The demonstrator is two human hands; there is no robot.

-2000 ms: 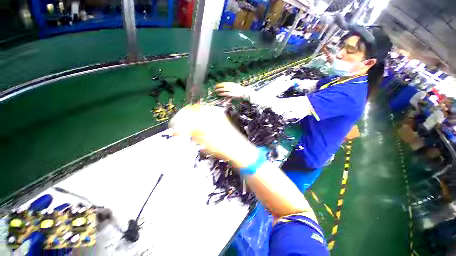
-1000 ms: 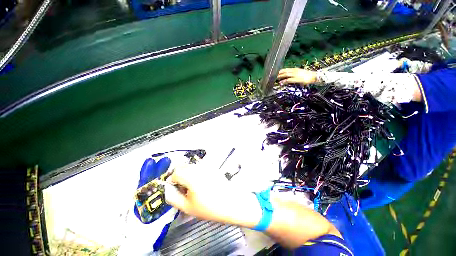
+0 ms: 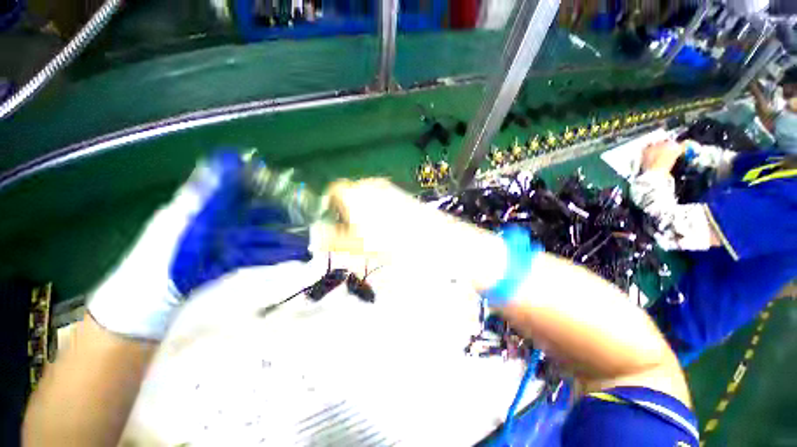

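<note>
My left hand (image 3: 218,229), in a white glove with blue palm and fingers, is raised at the belt's near edge, left of centre. My right hand (image 3: 363,214), bare with a blue wrist band, is close beside it. A blurred greenish circuit board piece (image 3: 281,190) spans between the two hands, held by both. Its details are smeared by motion. Black cable pieces (image 3: 343,285) lie on the white bench (image 3: 262,367) below the hands.
The green conveyor (image 3: 105,209) runs beyond the bench, with a row of small yellow boards (image 3: 568,137) at right and a metal post (image 3: 507,87). A heap of black cables (image 3: 577,214) lies at right by a coworker in blue (image 3: 751,227). Stacked panels (image 3: 39,336) stand far left.
Both hands have risen from over the bench toward the belt edge, and the board piece has moved up with them. The coworker's hand has moved away from the post to the right.
</note>
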